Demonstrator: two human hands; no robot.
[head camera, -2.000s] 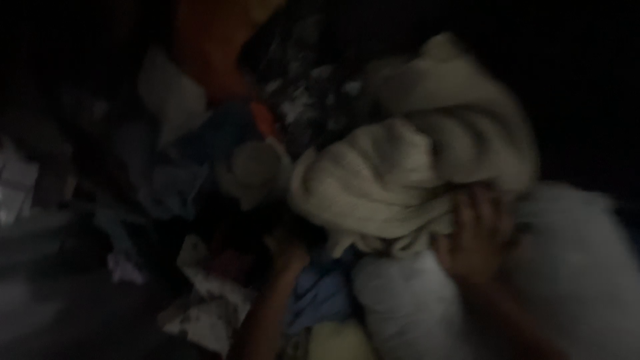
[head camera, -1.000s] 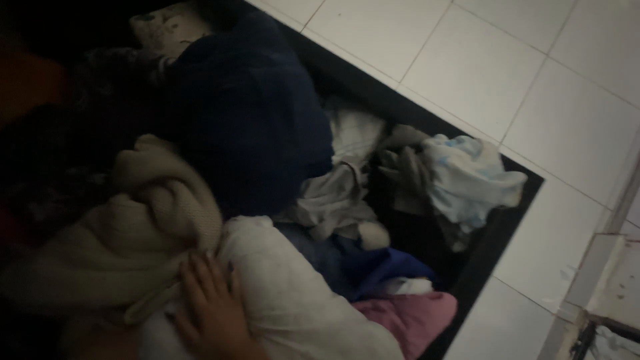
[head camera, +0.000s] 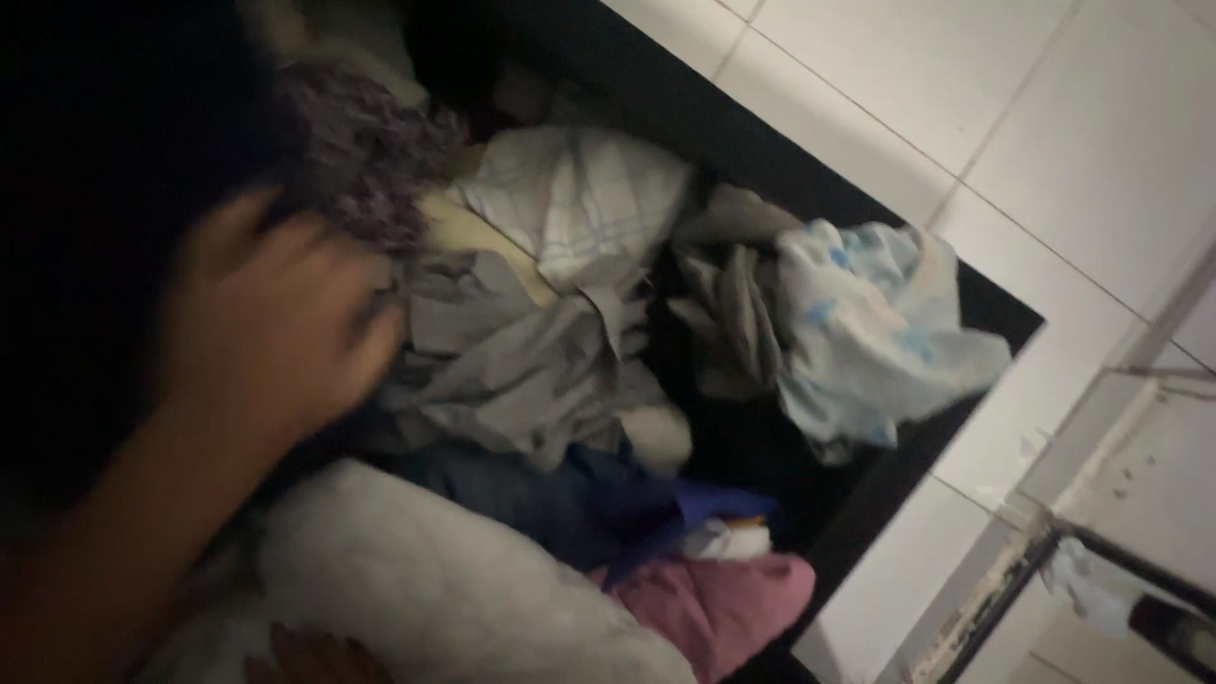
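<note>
My left hand (head camera: 275, 313), blurred, reaches in from the lower left with its fingers at the edge of a very dark cloth bundle (head camera: 123, 142); whether it grips the bundle is not clear. Just right of it lie a crumpled grey cloth (head camera: 513, 361) and a purplish ruffled cloth (head camera: 366, 152). Of my right hand (head camera: 318, 655), only the fingers show at the bottom edge, against a large off-white stuffed bundle (head camera: 446, 579). A white checked cloth (head camera: 589, 190) lies above the grey one.
The dark edge (head camera: 855, 223) around the clothes forms a corner at the right. A white and blue patterned cloth (head camera: 855, 323) overlaps this edge. Pink cloth (head camera: 722, 598) and blue cloth (head camera: 608, 513) lie lower down. Pale floor tiles (head camera: 1045, 171) and a dark-edged frame (head camera: 1007, 579) are beyond.
The dark blue bundle has moved left, uncovering the checked and ruffled cloths. My left hand has come into plain view at the left. The right hand is lower on the off-white bundle.
</note>
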